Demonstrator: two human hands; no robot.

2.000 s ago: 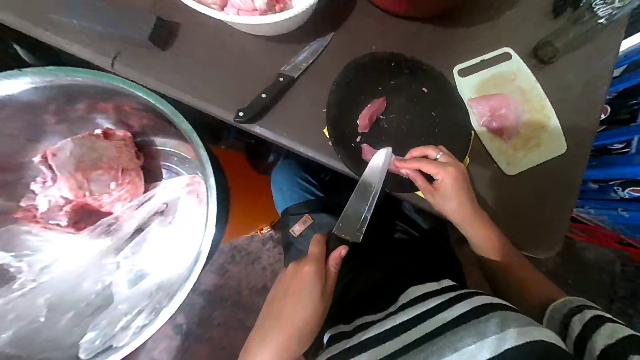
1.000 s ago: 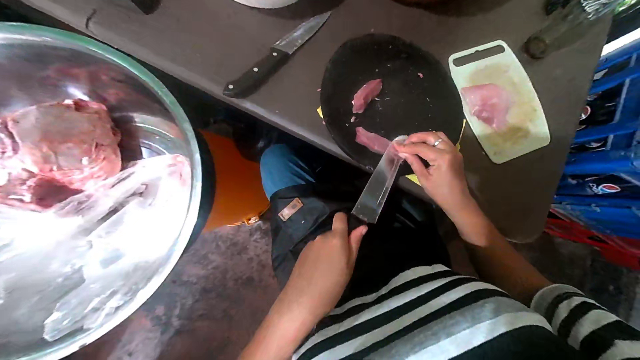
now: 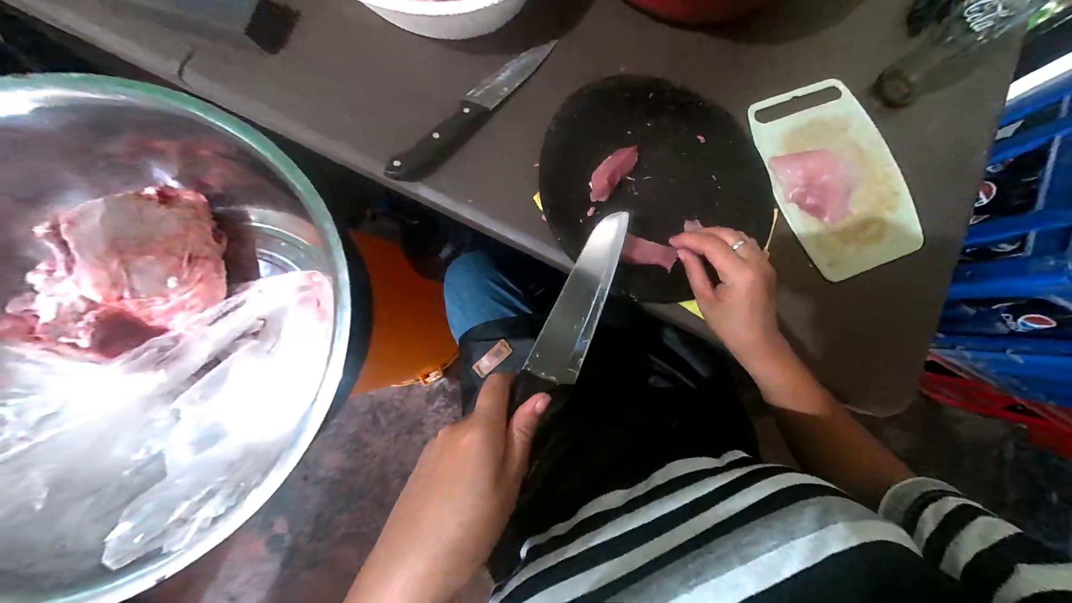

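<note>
My left hand (image 3: pixel 477 469) grips the dark handle of a large kitchen knife (image 3: pixel 578 301). The blade points up and away, its tip over the near edge of a round black board (image 3: pixel 670 176), beside a strip of raw meat (image 3: pixel 649 252). Thumb and fingertips of my right hand (image 3: pixel 737 289), which wears a ring, pinch the strip's right end. Farther back on the board lies a second piece of raw meat (image 3: pixel 614 173), with small scraps around. To the right, a pale plastic cutting board (image 3: pixel 896 201) bears a larger raw piece (image 3: pixel 812 184).
A second knife (image 3: pixel 469 117) with a black handle lies left of the round board. At the left, a big metal basin (image 3: pixel 322 193) holds a chunk of raw meat (image 3: pixel 142 251) and ice (image 3: pixel 226 402). A white bowl (image 3: pixel 452 21), a glass bottle (image 3: pixel 930 67) and blue crates (image 3: pixel 1005 276) are around.
The knife's tip, at my right fingertips one second ago, is now to their left. My right hand remains at the strip of meat.
</note>
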